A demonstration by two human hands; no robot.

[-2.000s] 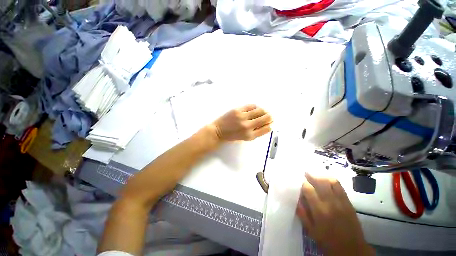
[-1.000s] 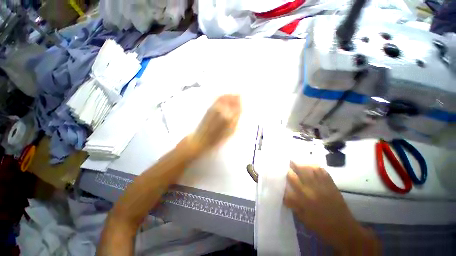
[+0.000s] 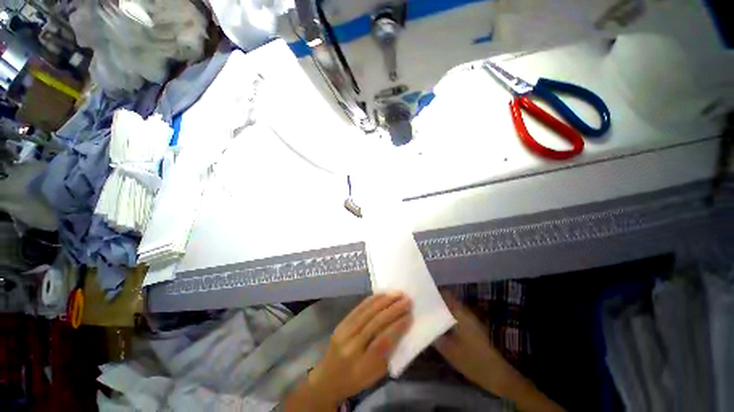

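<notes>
A white fabric strip (image 3: 402, 269) runs from under the machine's needle area down over the table's front edge. My left hand (image 3: 374, 334) lies on the strip's left side near its lower end, fingers flat on the cloth. My right hand (image 3: 467, 342) is at the strip's lower right edge, blurred, its fingertips partly behind the cloth. The sewing machine head (image 3: 386, 48) stands at the top, its needle area washed out by bright light. A small brown-metal tab (image 3: 352, 208) lies left of the strip.
Scissors (image 3: 555, 125) with red and blue handles lie right of the needle. Stacked white strips (image 3: 173, 217) and a tied white bundle (image 3: 130, 181) lie at left. A measuring tape (image 3: 515, 238) runs along the front edge. Loose cloth (image 3: 233, 354) hangs below the table.
The view has swung right and down. My left hand has come from the tabletop down to the strip's lower end. My right hand has moved from beside the needle to the strip's lower edge.
</notes>
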